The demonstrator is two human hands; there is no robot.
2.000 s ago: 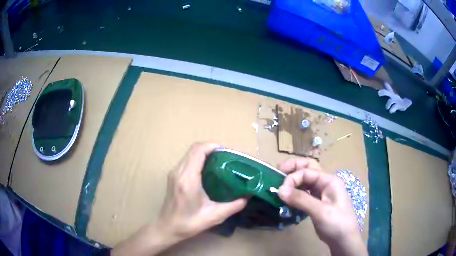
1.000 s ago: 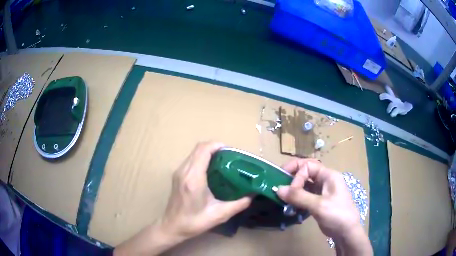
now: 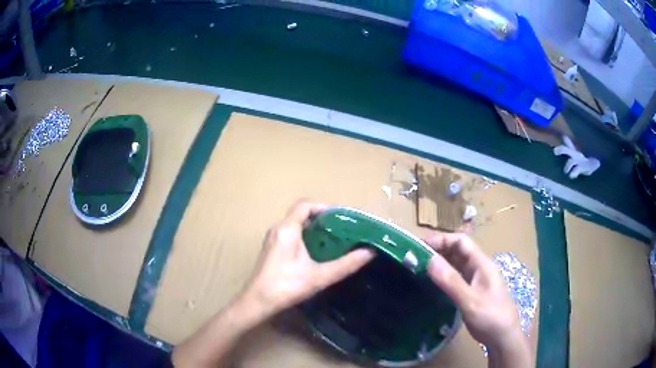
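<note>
A glossy green oval housing (image 3: 352, 231) with a chrome rim and a dark centre panel (image 3: 381, 302) is held between my two bare hands above the cardboard sheet (image 3: 237, 187). My left hand (image 3: 288, 266) grips its left end, thumb on the face. My right hand (image 3: 478, 287) holds its right side, fingertips at the rim. A small silver part (image 3: 410, 259) sits on the green shell by my right fingertips. Two more small silver parts show near the panel's lower right edge. The underside of the housing is hidden.
Another green housing (image 3: 108, 172) lies at left. Piles of glittering small parts lie at far left (image 3: 49, 133) and right (image 3: 519, 287). Beyond my hands is a stained pad (image 3: 437, 208) with small round pieces. A blue bin (image 3: 482, 61) and white glove (image 3: 575, 159) are farther back.
The housing has tilted so its dark panel faces up more. My right fingers have moved off the small silver part to the housing's edge. The scene has shifted slightly right.
</note>
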